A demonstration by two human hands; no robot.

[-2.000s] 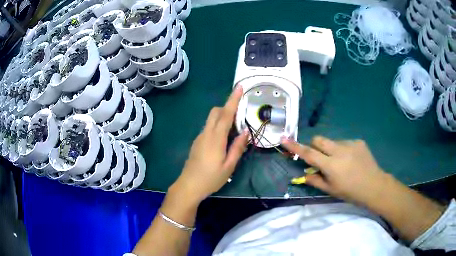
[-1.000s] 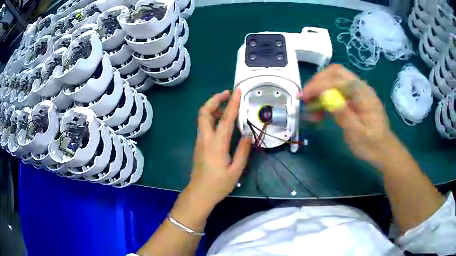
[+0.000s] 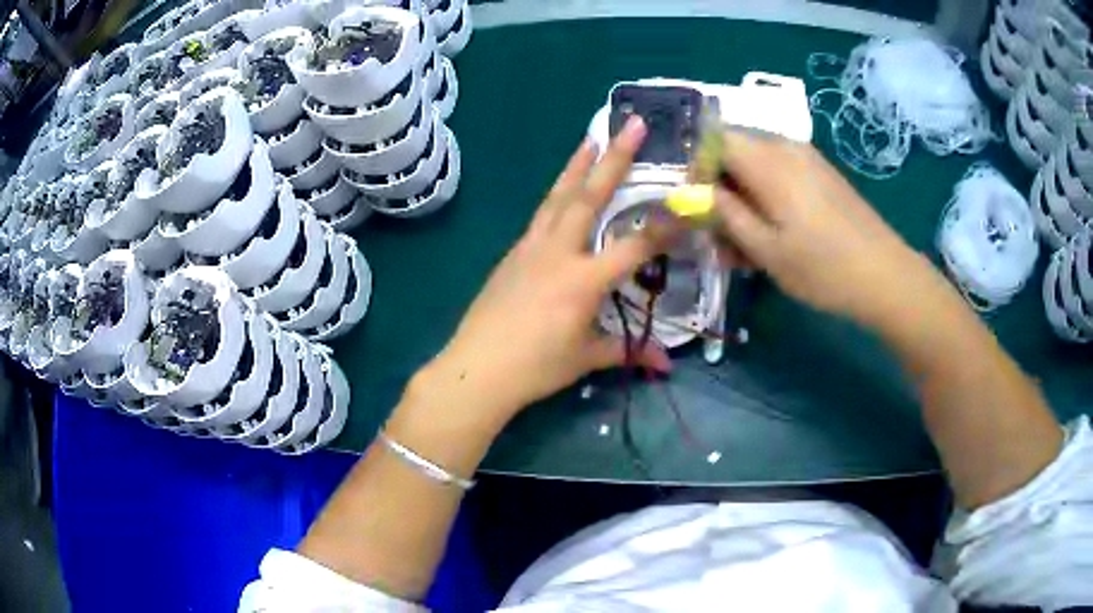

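Note:
The white camera body lies on the green bench, its round cavity facing up and its dark lens panel at the top. Thin wires hang from the cavity towards me, with small white plugs at their ends. My left hand grips the body's left side; one finger lies on the lens panel, one reaches over the cavity, the thumb is by the wires. My right hand holds tweezers with a yellow grip over the upper right of the cavity. Their tip is blurred. The motor is mostly hidden.
Stacked white covers with boards fill the left of the bench. Translucent sealing rings lie in a loose pile and a bundle at the right. More stacked shells stand at the far right. A blue bin is below left.
My left hand has moved up and over the cavity and panel. My right hand first lifted with the tweezers, then came left over the body. The body has shifted slightly right.

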